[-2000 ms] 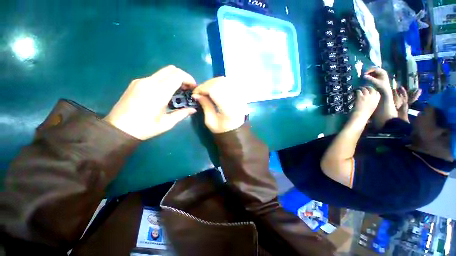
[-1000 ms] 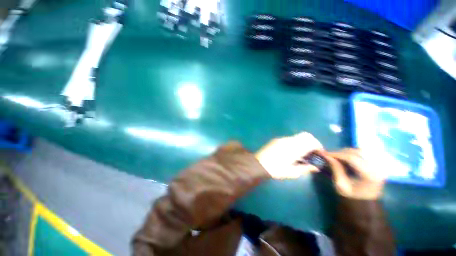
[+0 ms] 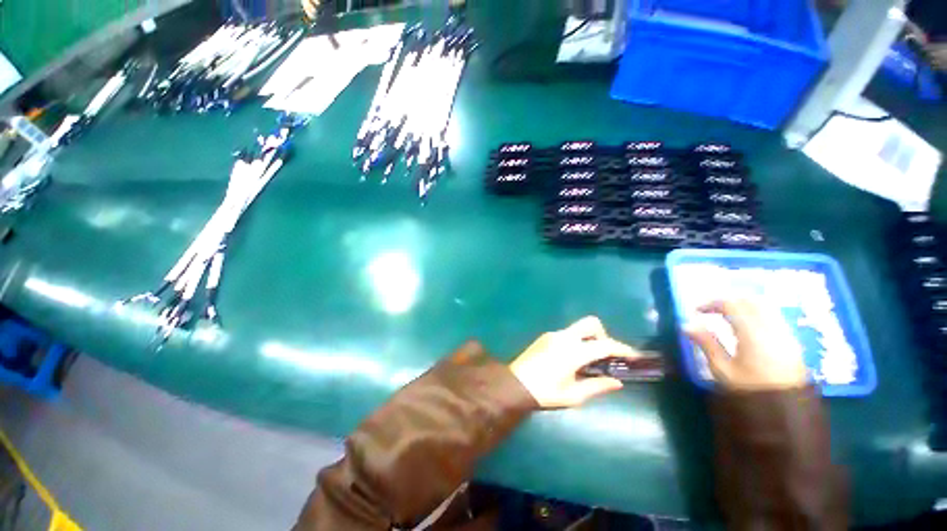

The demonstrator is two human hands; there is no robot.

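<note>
My left hand (image 3: 566,365) holds one end of a black housing (image 3: 639,367) with a dark reddish face, just left of the parts tray. The housing's free end points right. My right hand (image 3: 750,347) is over the parts tray (image 3: 862,358), which has a light blue rim. Its fingertips are down among the small white inserts (image 3: 826,322); the hand is blurred, and whether it grips one cannot be told. Laid-out housings (image 3: 651,195) lie in columns behind the tray.
Cable bundles lie at left (image 3: 223,233) and back centre (image 3: 415,99). A deep blue bin (image 3: 716,62) stands behind the housings. A paper sheet (image 3: 877,154) lies at back right, beside a pale post (image 3: 849,67). A neighbour's housings (image 3: 924,275) are at the right edge.
My right hand has left the housing and moved right into the tray. My left hand still holds the housing, now more exposed. The view has swung left and up, showing more cable bundles and the bin.
</note>
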